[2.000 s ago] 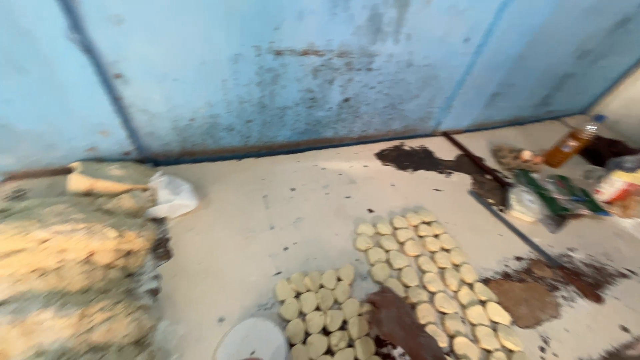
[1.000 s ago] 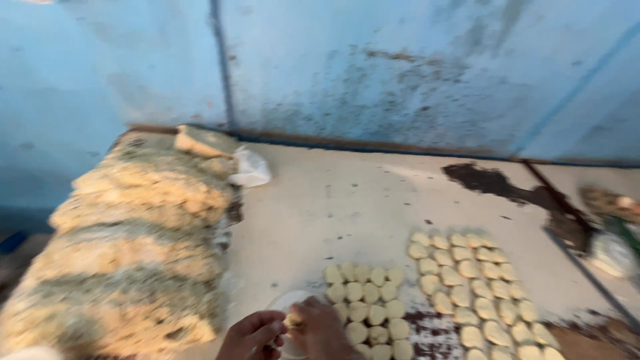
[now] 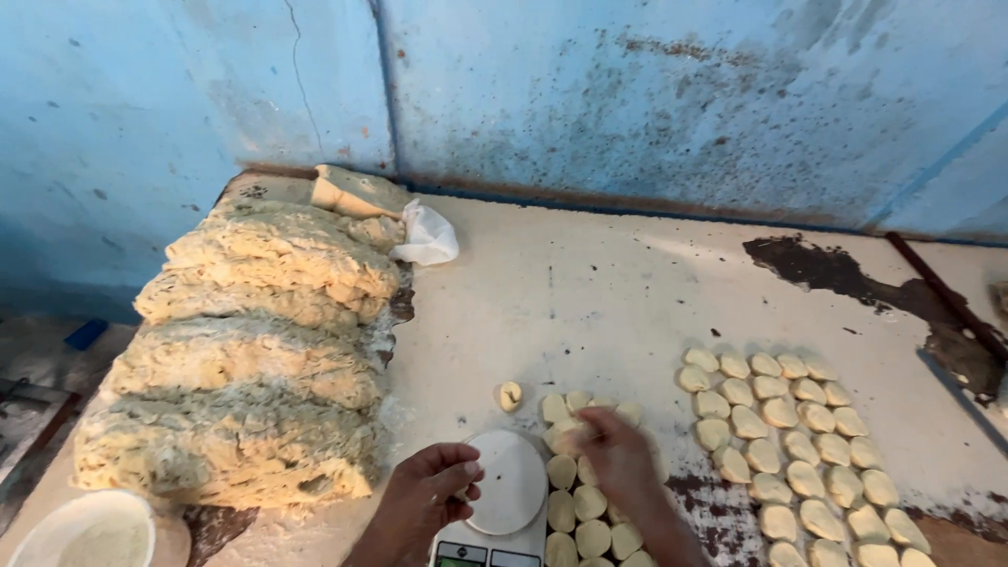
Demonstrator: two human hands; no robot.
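My left hand [image 3: 441,488] is at the left edge of the round white plate [image 3: 506,482] of a digital kitchen scale, its fingers curled; a pale bit shows between them, but whether it is held is unclear. Blurred by motion, my right hand [image 3: 622,457] is over the nearer group of flattened dough pieces [image 3: 561,510], right of the scale. Its fingertips are bent close to a piece; any grip is unclear. One small folded dough piece [image 3: 510,396] lies just beyond the plate. A second group of dough pieces [image 3: 803,479] lies in rows farther right.
Large floured dough mounds [image 3: 244,378] cover the table's left side, with a white plastic bag [image 3: 428,235] at their back corner. A white tub [image 3: 87,535] of pale powder stands front left. The worn tabletop [image 3: 551,315] meets a blue wall; a dark rod [image 3: 937,287] lies at right.
My hands were together at the scale a second ago; now they are apart, the right one over the nearer dough pieces. The view has swung left.
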